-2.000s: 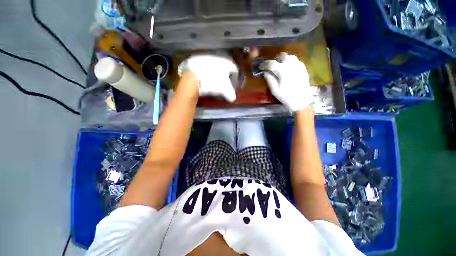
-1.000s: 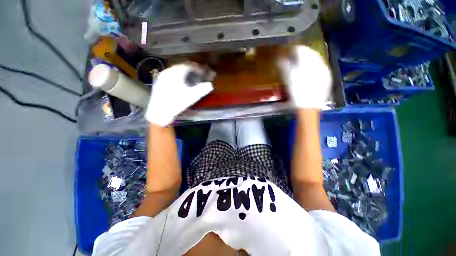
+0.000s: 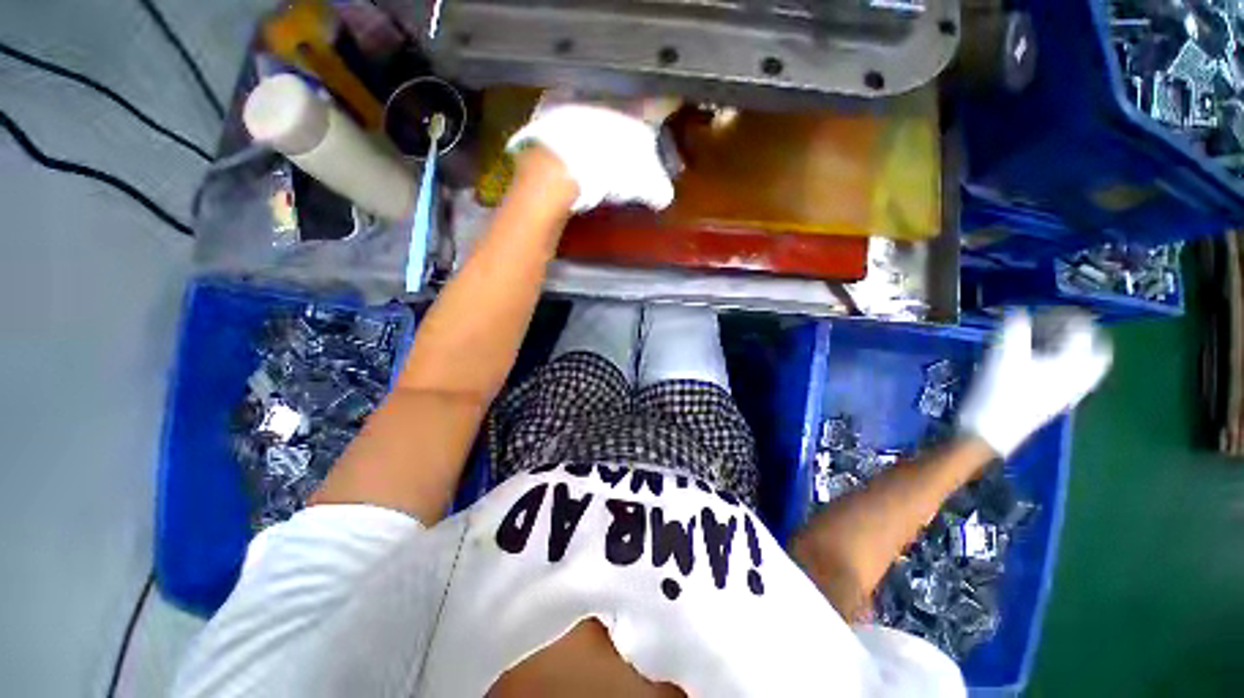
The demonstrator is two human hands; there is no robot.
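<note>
My left hand (image 3: 596, 153), in a white glove, is at the machine's front edge above the yellow pad. A grey metal workpiece (image 3: 669, 150) shows at its fingertips, mostly hidden by the glove. My right hand (image 3: 1033, 382), also in a white glove, is blurred over the outer rim of the right-hand bin (image 3: 819, 409). A grey blur shows between its thumb and fingers; I cannot tell whether it is a held piece. Loose silver-grey workpieces (image 3: 941, 580) lie in this bin.
The grey machine bed (image 3: 709, 48) spans the top, above the yellow pad (image 3: 805, 171) and red strip (image 3: 723, 248). A white bottle (image 3: 328, 147), a cup (image 3: 409, 120) and a light-blue brush (image 3: 423, 218) stand left. The left-hand bin (image 3: 175, 450) holds pieces; stacked totes (image 3: 1078, 137) are far right.
My right hand has moved from the pad out to the right and back over the bin. My left hand has moved from near the cup to the machine's edge. The view has shifted slightly.
</note>
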